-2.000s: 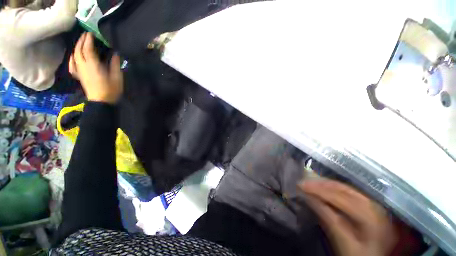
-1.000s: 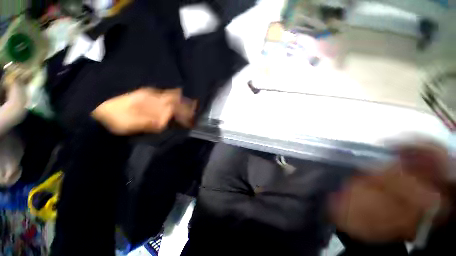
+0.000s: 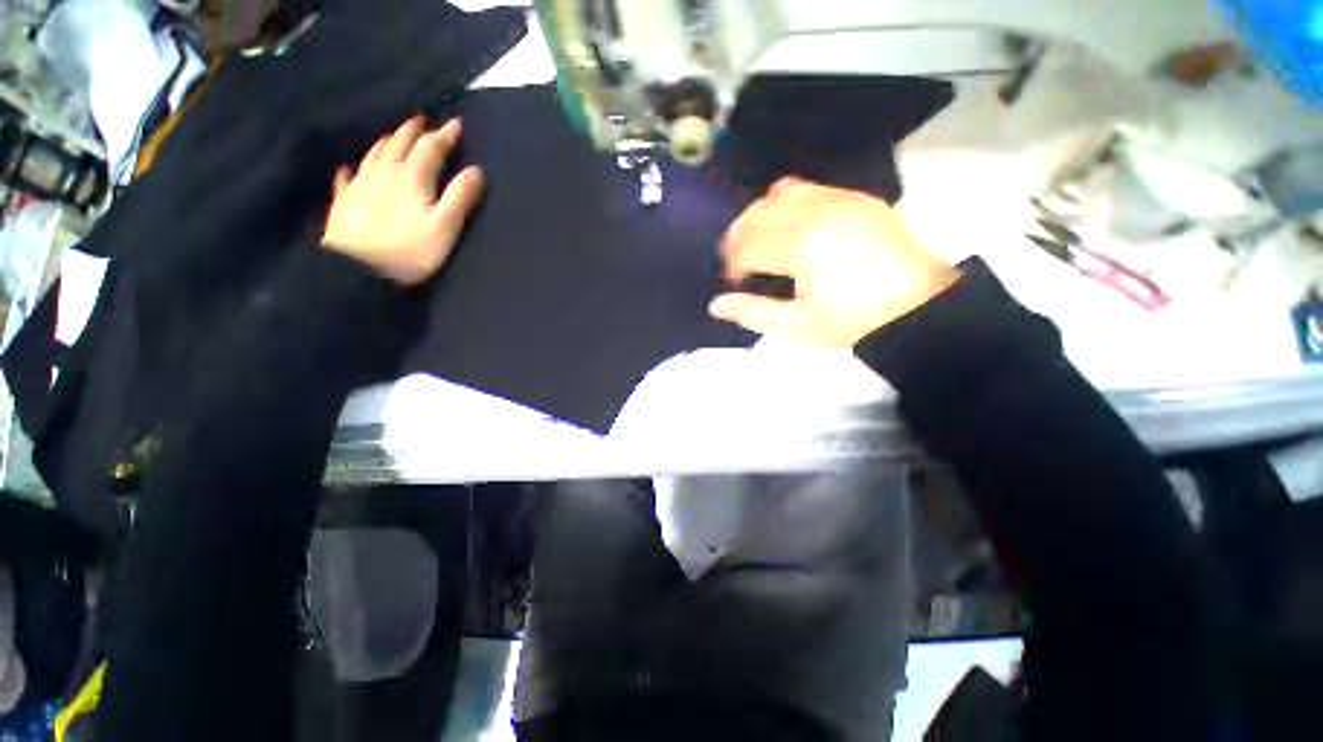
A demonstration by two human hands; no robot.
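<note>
A black garment panel [image 3: 551, 290] lies on the white table under the machine head [image 3: 639, 58], with a curved edge toward me. The shiny presser foot [image 3: 649, 180] is over the panel. My left hand [image 3: 404, 203] lies on the panel left of the foot, palm down, fingers spread, gripping nothing. My right hand [image 3: 827, 264] is on the panel right of the foot, fingers bent; a small dark thing shows between thumb and fingers, too unclear to name. Whether it is held cannot be told.
A heap of black cloth [image 3: 218, 189] is at the left. The table's front edge with ruler tape [image 3: 580, 458] runs above my lap. A tool with pink handles [image 3: 1114, 273] and other small items lie right of the machine. A blue object [image 3: 1284, 44] shows at the top right.
The view has swung to the machine. A black panel now lies under the machine head. Both hands have moved onto it, the right one up from below the table edge.
</note>
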